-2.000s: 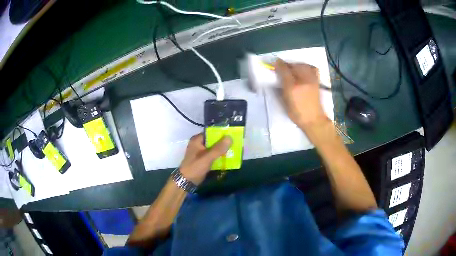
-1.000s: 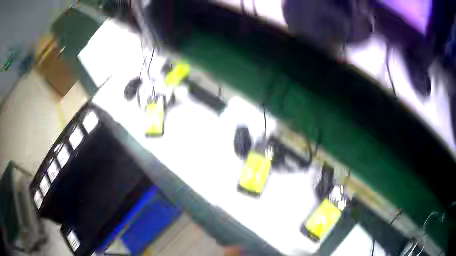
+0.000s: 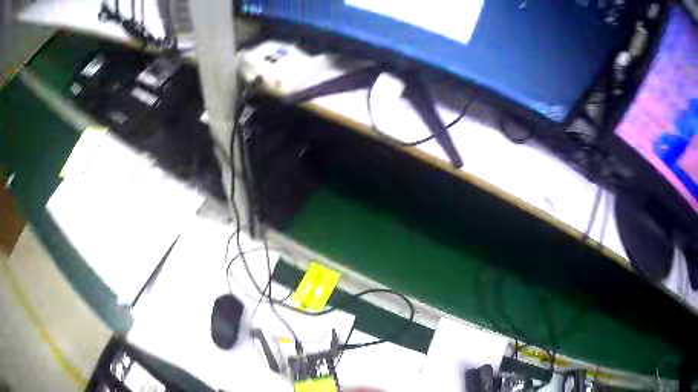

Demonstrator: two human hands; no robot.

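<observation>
A dark smartphone with a yellow-green card on its lower part is cut off by the bottom edge. Dark leads run to its upper end. A small skin-toned sliver shows at the bottom edge, right of the phone. It may be part of a hand, but I cannot tell which hand or whether it touches the phone. Another yellow-green card lies behind the phone, crossed by a black cable. The rest of my hands is out of the picture.
A black mouse lies left of the phone on white sheets. Black trays are at the lower left. A pale post rises behind the bench. Monitors stand on the upper shelf. Cables hang by the post.
My view has swung left along the bench and then up to the monitors and post. My left hand, earlier on a phone, and my right hand, earlier over the sheets, have left their places in view.
</observation>
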